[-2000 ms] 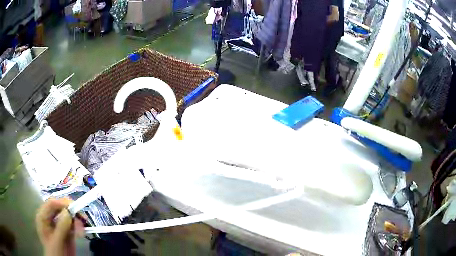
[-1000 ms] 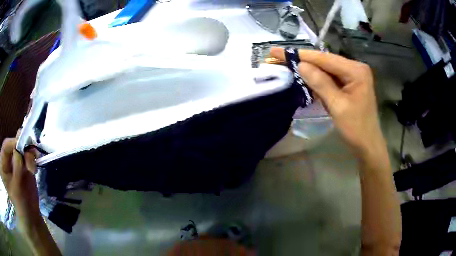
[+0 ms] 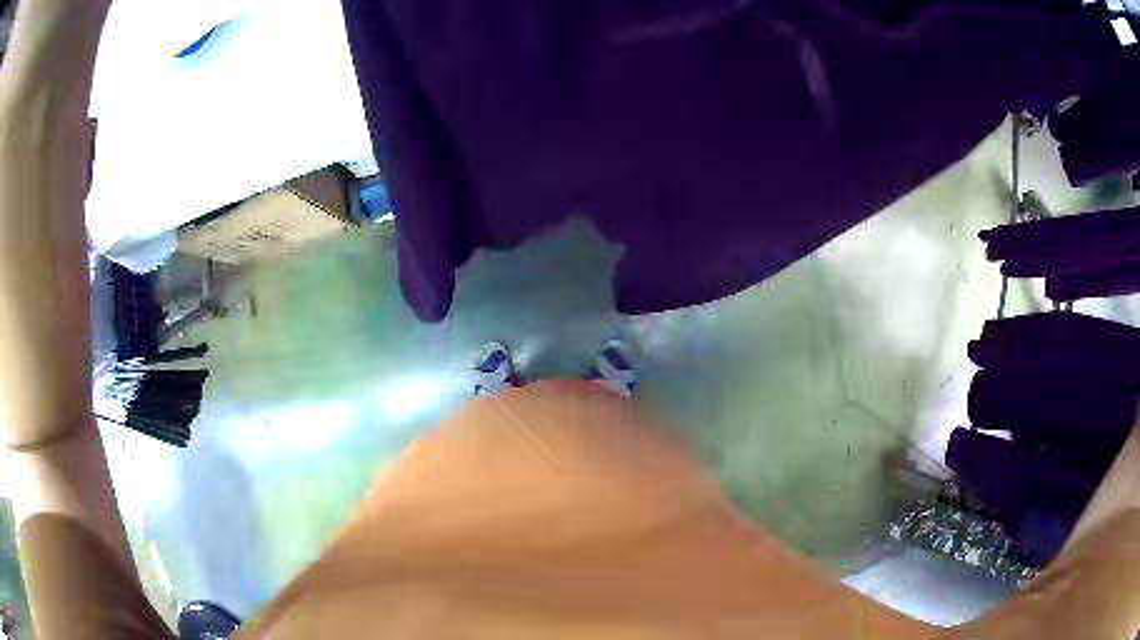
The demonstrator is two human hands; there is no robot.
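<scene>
Dark purple trousers (image 3: 700, 138) hang spread across the top of the view, with two wide legs whose lower ends hang over the green floor. Their upper part is cut off by the top edge. My left forearm (image 3: 50, 288) runs up the left edge, and its hand is out of the picture. A part of my right forearm (image 3: 1100, 563) shows at the lower right edge, and its hand is not visible. No hanger or clips show.
The white ironing table (image 3: 238, 113) is at the upper left, with a brown box (image 3: 269, 228) under it. Several dark garments (image 3: 1050, 375) hang at the right on a stand. A patterned cloth (image 3: 956, 538) lies lower right. My shoes (image 3: 615, 363) are on the green floor (image 3: 375, 338).
The trousers have moved up and away from the table edge and now hang over the floor. Both hands have left the picture. The view has turned down and the table now shows upper left.
</scene>
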